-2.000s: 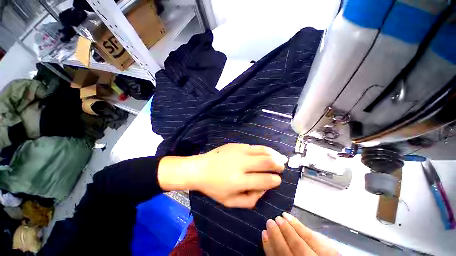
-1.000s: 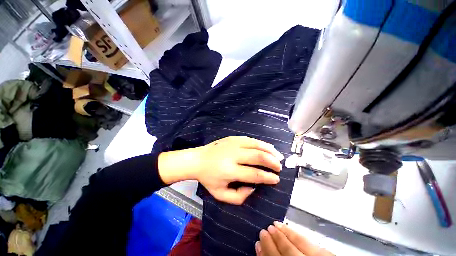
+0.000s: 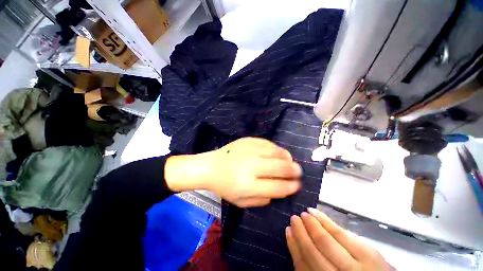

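Note:
A dark pinstriped garment piece [image 3: 296, 129] lies over the white sewing table, its right edge beside the presser foot [image 3: 324, 136] of the sewing machine [image 3: 402, 63]. My left hand [image 3: 246, 172] rests on the cloth left of the needle, palm down, fingers bent and together; its fingertips are blurred, and whether they pinch the cloth cannot be told. My right hand [image 3: 331, 241] lies at the cloth's right edge near the table front, fingers extended and close together, its lower part cut off by the frame. A narrow white strip [image 3: 297, 101] shows on the cloth behind the needle.
Red-and-blue snips [image 3: 471, 166] lie at the right edge of the table [image 3: 365, 198]. A blue bin [image 3: 177, 230] and red cloth [image 3: 206, 251] are below the table front. A shelf with cartons [image 3: 145, 21] stands back left; cloth heaps [image 3: 55, 174] lie on the floor.
My left hand has shifted slightly down from the needle area along the cloth. More of my right hand shows, higher in view. The view has shifted, with the machine and snips further right.

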